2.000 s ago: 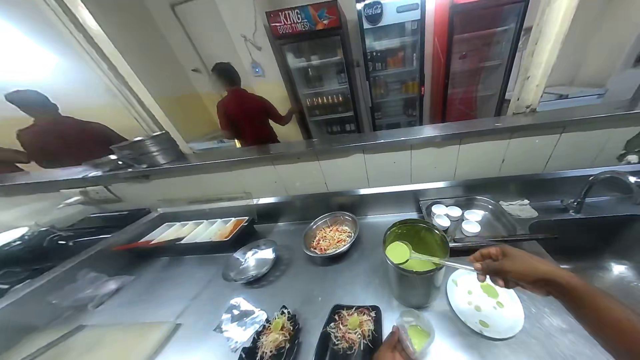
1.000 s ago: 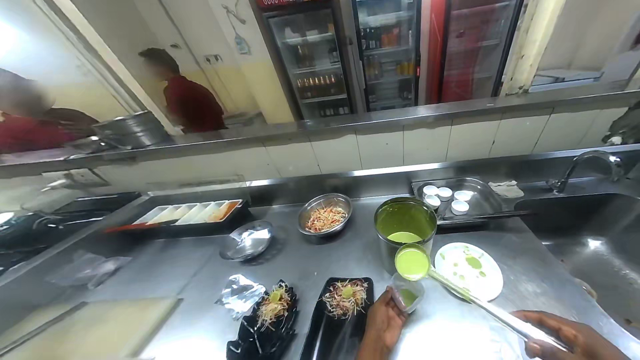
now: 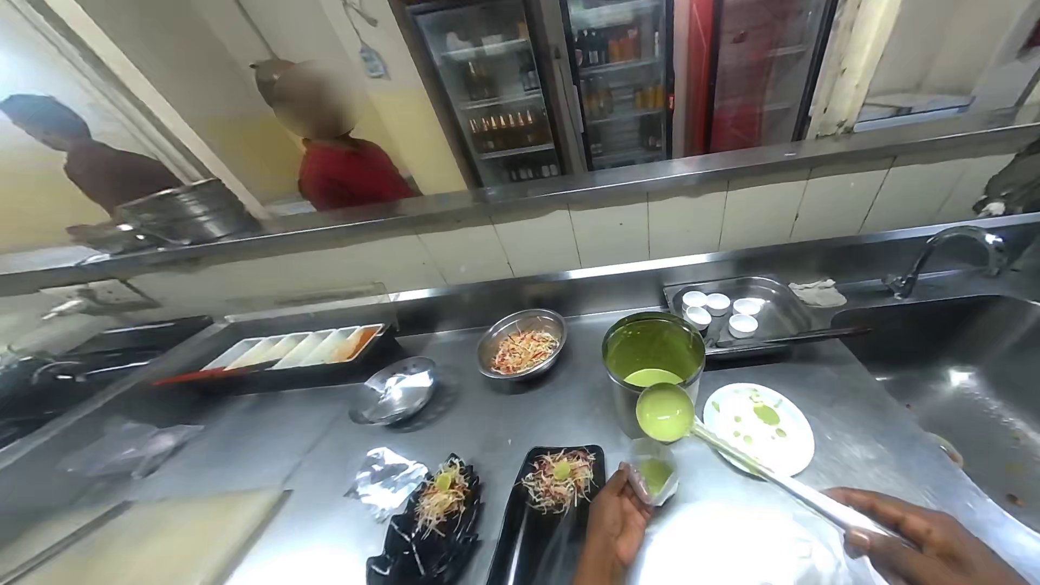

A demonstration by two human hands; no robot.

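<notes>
My right hand [image 3: 902, 532] grips the long handle of a ladle [image 3: 665, 412] filled with green sauce. The ladle's bowl is at the near rim of a tall steel container [image 3: 654, 349] of green sauce. My left hand [image 3: 619, 516] holds a small clear plastic cup [image 3: 652, 471] with some green sauce inside, just below the ladle bowl. Left of that hand lies a black rectangular plate [image 3: 520, 528] with shredded salad [image 3: 561, 481]. Beside it a black leaf-shaped plate [image 3: 418, 536] bears more shredded salad. A white plate [image 3: 760, 429] spotted with sauce sits under the ladle's handle.
Steel bowl of shredded vegetables [image 3: 522, 345], empty-looking steel bowl [image 3: 396, 392] and crumpled foil [image 3: 386, 481] stand leftward. A metal tray [image 3: 780, 313] holds several white cups. The sink [image 3: 967, 382] is right, a cutting board [image 3: 162, 536] lower left. Two people stand beyond the ledge [image 3: 569, 183].
The ladle has come from above the steel container to its near rim, beside the plastic cup. Beyond the ledge, the person in red has turned and changed position.
</notes>
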